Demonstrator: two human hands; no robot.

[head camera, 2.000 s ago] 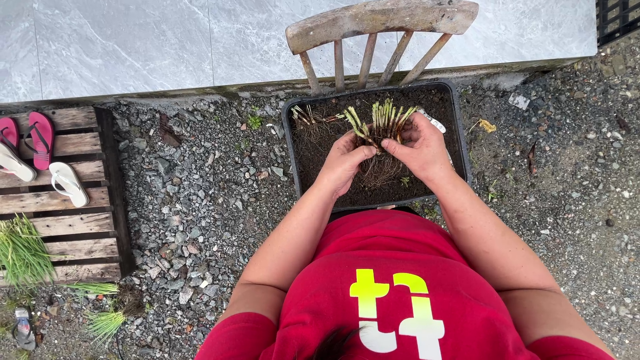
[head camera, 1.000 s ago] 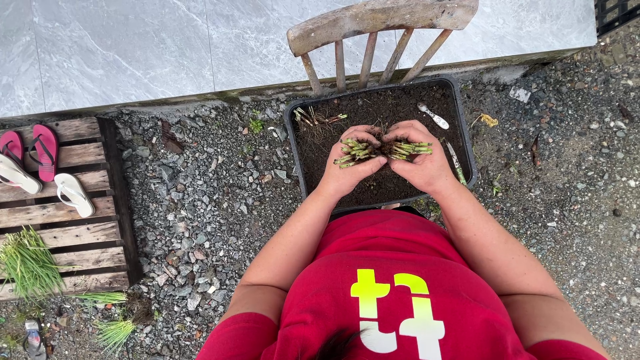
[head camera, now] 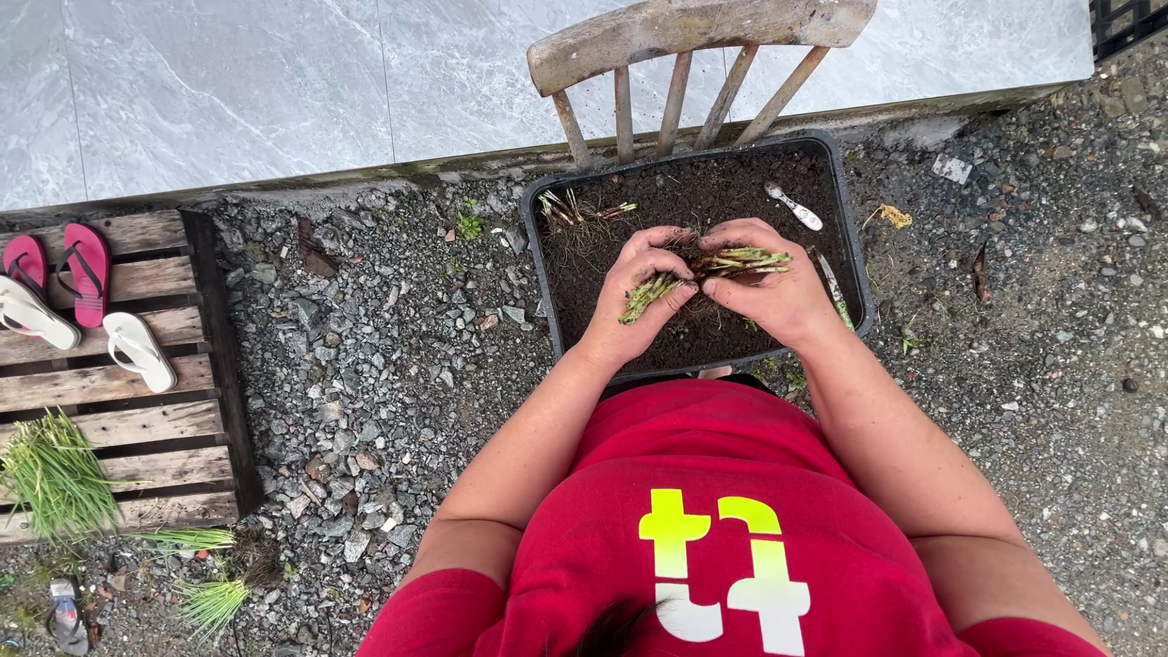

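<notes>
Over a black plastic tub of dark soil point(head camera: 593, 338), both my hands grip rooted plant stems cut short. My left hand point(head camera: 646, 290) is closed on one bunch of green stem ends point(head camera: 644, 299). Another bunch point(head camera: 744, 262) lies in my right hand point(head camera: 762, 278), its stems pointing right. The roots meet between my fingertips and are partly hidden. A few loose rooted stems point(head camera: 584, 212) rest on the soil at the upper left of the tub. A pale, soil-stained handle-like tool point(head camera: 794, 205) lies at the upper right, and a knife-like thing point(head camera: 834, 290) lies along the right side.
A wooden chair back point(head camera: 703, 36) rises behind the tub, by a grey tiled ledge point(head camera: 274, 91). On the left, a wooden pallet point(head camera: 109, 383) holds flip-flops point(head camera: 139, 351) and a heap of long green leaves point(head camera: 59, 474). Rooted green plants point(head camera: 214, 598) lie on the gravel nearby.
Two seconds ago the stems stood upright, fanned out between my hands. They now lie in two bunches, one in each hand, pointing outward. The right bunch has tilted since one second ago.
</notes>
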